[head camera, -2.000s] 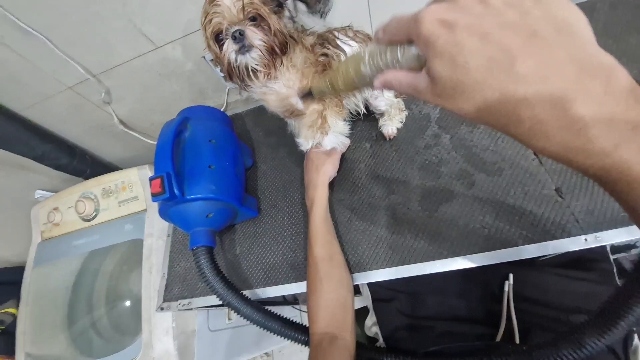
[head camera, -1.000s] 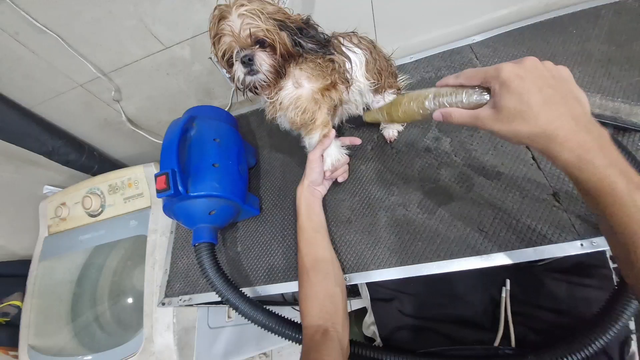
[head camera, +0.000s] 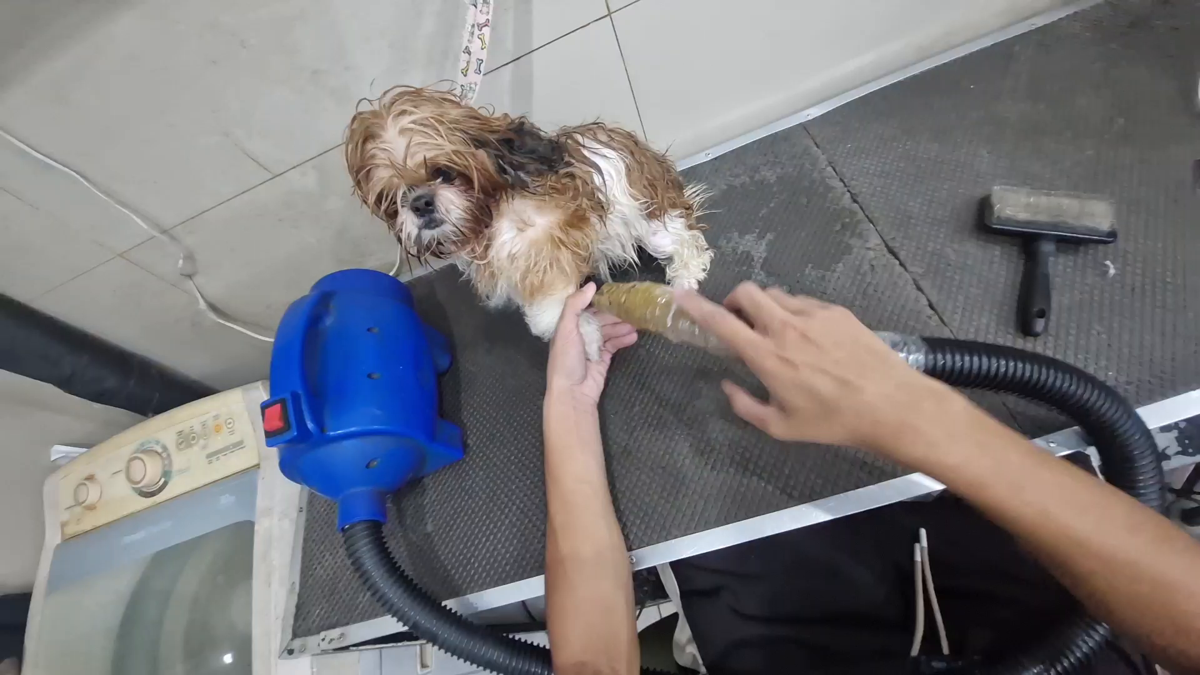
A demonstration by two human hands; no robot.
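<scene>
A small wet dog [head camera: 553,216] with brown, white and black fur is on the black ribbed rubber mat of the table [head camera: 750,469]. My left hand [head camera: 586,352] is around its white front paw [head camera: 589,333]. The tape-wrapped nozzle [head camera: 647,307] of the dryer hose lies on the mat, its tip beside my left fingers and the dog's leg. Above it my right hand [head camera: 797,361] has its fingers spread, blurred, not closed around the nozzle. The black corrugated hose [head camera: 1041,370] runs on from the nozzle's rear end to the right.
A blue pet dryer [head camera: 361,384] with a red switch stands at the table's left end. A slicker brush [head camera: 1045,220] lies on the mat at the right. At the lower left is a washing machine [head camera: 150,525]. A patterned strap [head camera: 475,47] hangs behind the dog.
My right hand has come off the nozzle it was holding, and the nozzle now lies by the dog's front leg. My left hand remains at the front paw. The brush has come into view.
</scene>
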